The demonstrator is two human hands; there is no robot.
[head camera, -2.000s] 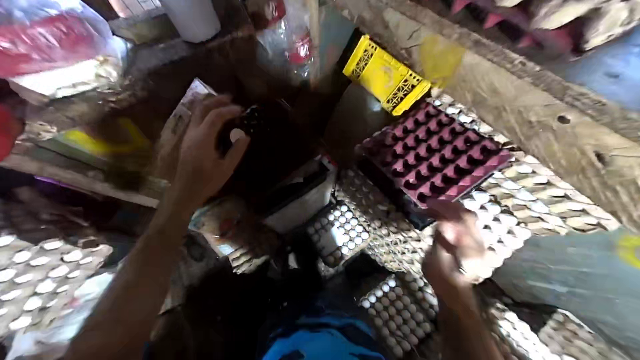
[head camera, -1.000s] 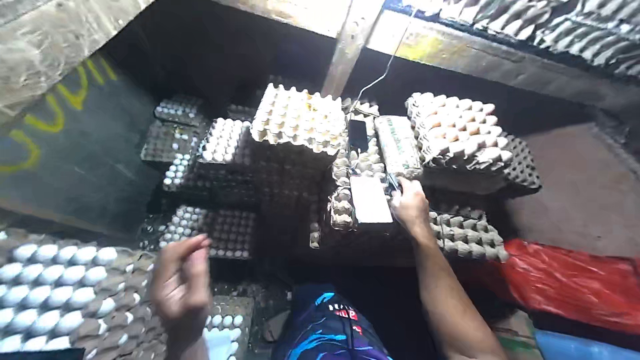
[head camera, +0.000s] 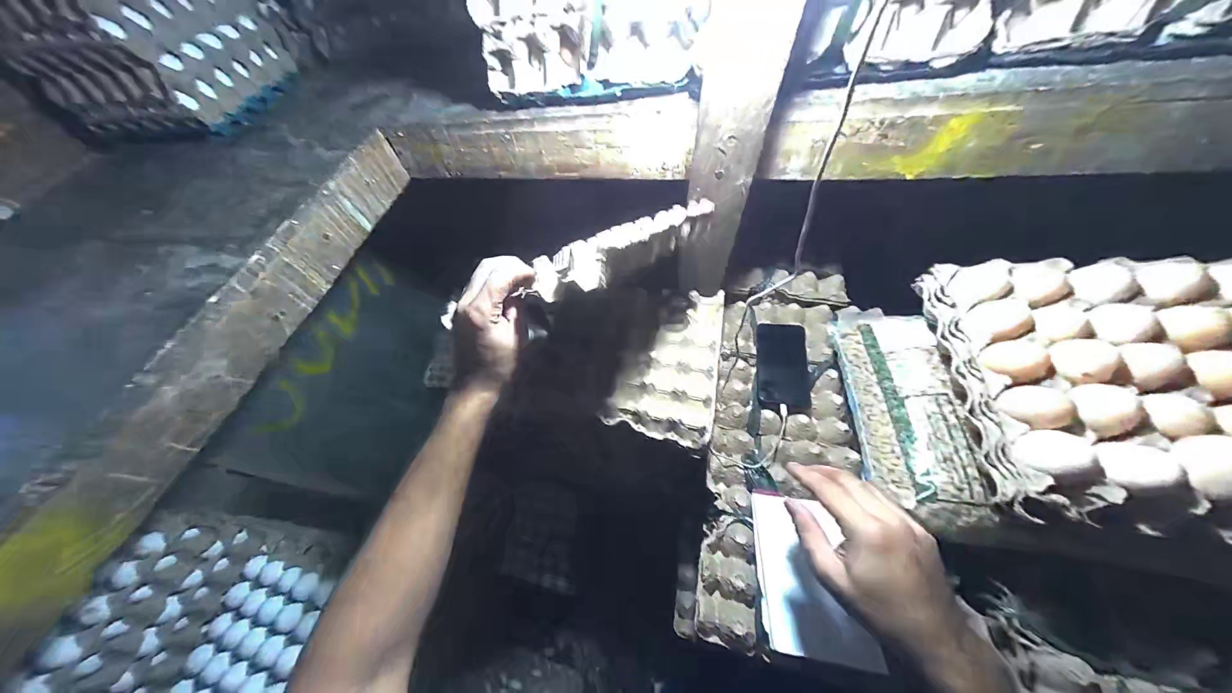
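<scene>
My left hand [head camera: 489, 322] grips the near edge of a pulp egg tray [head camera: 616, 245], which tilts up in the light. Under it lies another pulp tray [head camera: 669, 375], partly in shadow. My right hand [head camera: 871, 549] rests on a white paper pad [head camera: 804, 592] with its fingers spread. The pad lies on stacked pulp trays [head camera: 727, 577]. Just beyond it, a black phone [head camera: 782, 366] with a white cable plugged in lies on the trays. A tied bundle of flat cartons [head camera: 914, 404] stands to the phone's right.
A tray of brown eggs [head camera: 1107, 375] sits at the right. White eggs in trays [head camera: 255, 616] are at the lower left. A wooden beam [head camera: 212, 337] runs along the left, and a wooden post [head camera: 736, 135] stands ahead. A thin cord [head camera: 818, 183] hangs down to the trays.
My left hand, empty one second ago, now holds an egg tray. My right hand still touches the pad, its fingers more spread. The view has shifted strongly.
</scene>
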